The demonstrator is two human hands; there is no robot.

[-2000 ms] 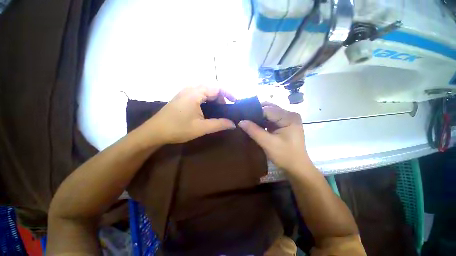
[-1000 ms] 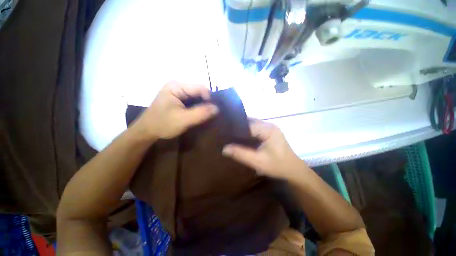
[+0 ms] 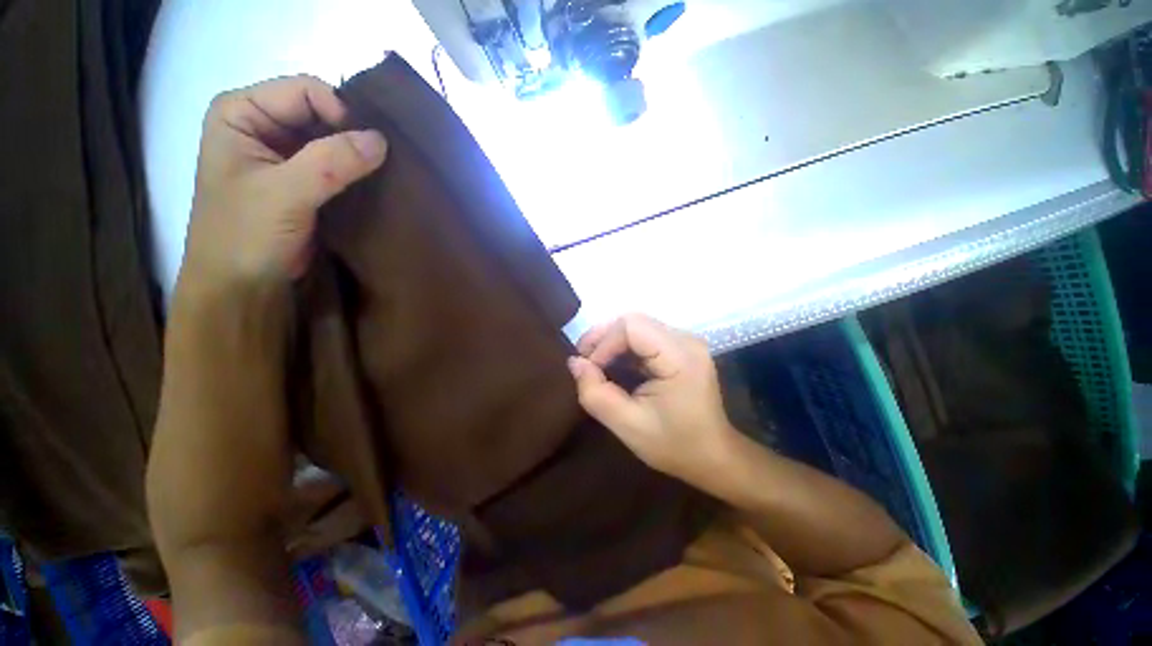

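Note:
A brown garment panel (image 3: 436, 341) hangs over the table's front edge toward my lap, with a folded band along its upper right edge. My left hand (image 3: 284, 177) pinches the panel's upper left corner between thumb and fingers. My right hand (image 3: 651, 391) pinches the panel's edge lower right, just below the end of the folded band. The cloth is stretched slantwise between the hands. The presser foot and needle area (image 3: 543, 76) of the sewing machine is above, in bright glare, apart from the cloth.
The white machine table (image 3: 783, 240) has a ruler-marked front edge. A large brown cloth (image 3: 76, 278) is heaped at left. A blue basket (image 3: 423, 555) with scraps is below left. A green basket (image 3: 897, 429) holding brown pieces is below right. Red-handled snips (image 3: 1146, 164) lie at the right table end.
My left hand has moved left and up with the panel's corner, and my right hand has closed on its lower edge. The cloth is now spread slantwise. The view has shifted, with the machine head higher.

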